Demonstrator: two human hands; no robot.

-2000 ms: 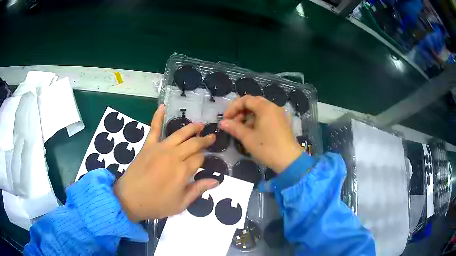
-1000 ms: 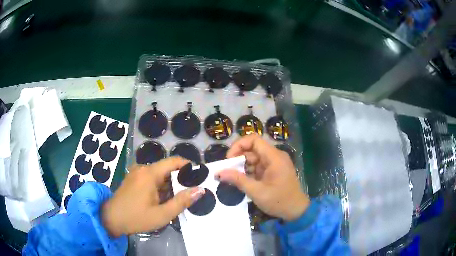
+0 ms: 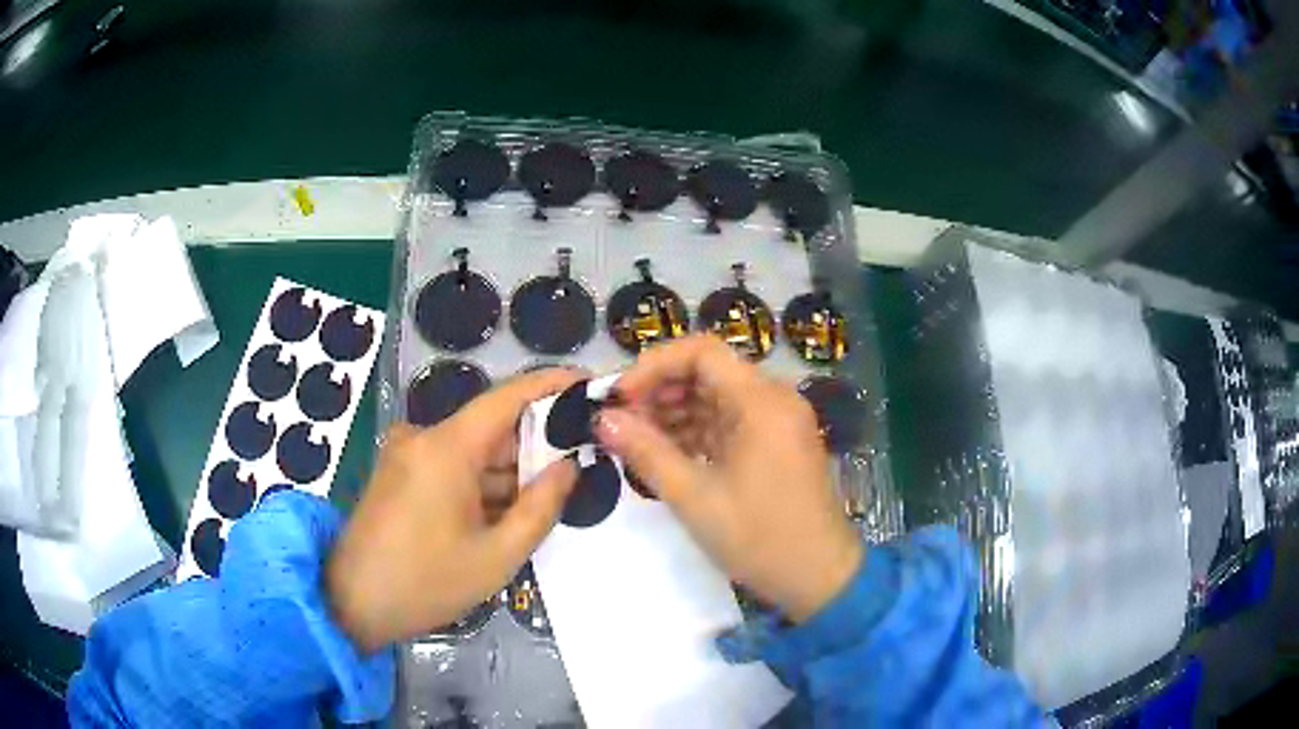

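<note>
My left hand (image 3: 442, 513) grips the left edge of a white sticker sheet (image 3: 641, 612) over the tray. The sheet bears a few black notched stickers (image 3: 588, 494). My right hand (image 3: 741, 470) pinches the edge of the top black sticker (image 3: 573, 417) between thumb and index finger; whether it is lifted clear of the paper cannot be told. Beneath lies a clear blister tray (image 3: 833, 228) with rows of round display modules (image 3: 456, 311). Three modules in the second row show gold and copper backs (image 3: 648, 316). The hands hide part of the lower rows.
A longer sticker sheet with two columns of black discs (image 3: 274, 373) lies left of the tray. Curled white backing paper (image 3: 86, 427) is heaped at far left. Stacked blister trays with a whitish top (image 3: 1083, 456) stand at right. A pale rail (image 3: 242, 214) runs behind the tray.
My hands left the modules and took up the sticker sheet, which was lying below them. My right fingers have since moved onto the top sticker. The view has shifted.
</note>
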